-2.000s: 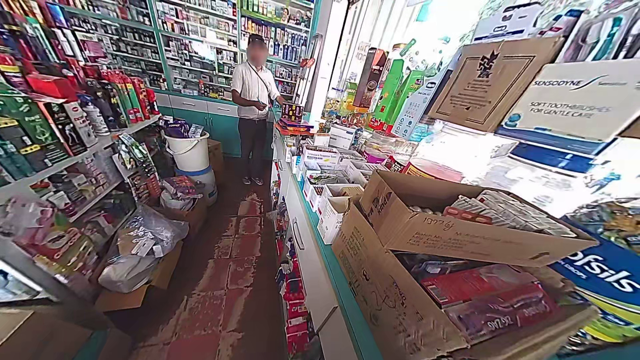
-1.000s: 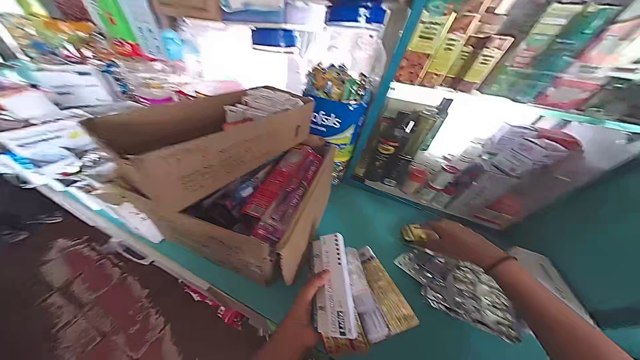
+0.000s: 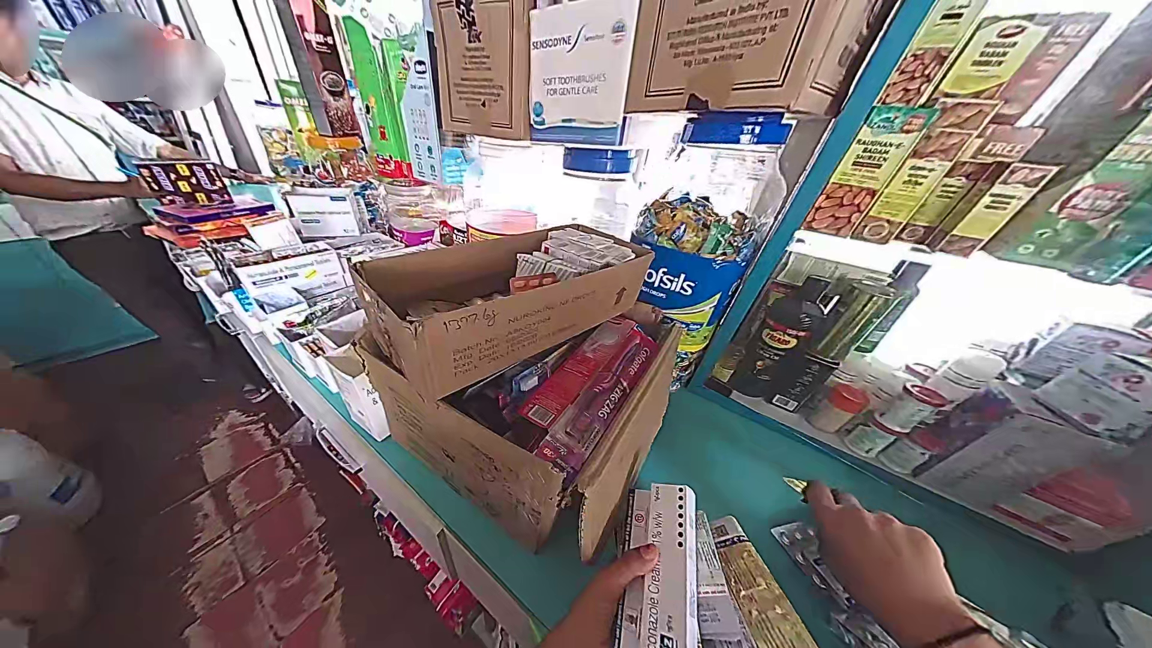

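Note:
My left hand, at the bottom centre, grips a white carton of cream that bears writing. Beside that carton, on its right, are a pale printed pack and a gold-coloured pack. On the right, my right hand has its fingers curled, with a small yellowish piece at the fingertips; most of it is hidden. Silver blister packs lie on the teal counter under and beside this hand.
Two stacked cardboard boxes with toothbrush packs and small cartons stand left of my hands. A glass display cabinet borders the counter on the right. Behind are jars and a blue lozenge container. At the far left stands a person holding a dark box.
The view first swung from the aisle to the counter, then partly back left. Both hands, out of view two seconds ago, are now visible. The person at the far left now holds a dark box.

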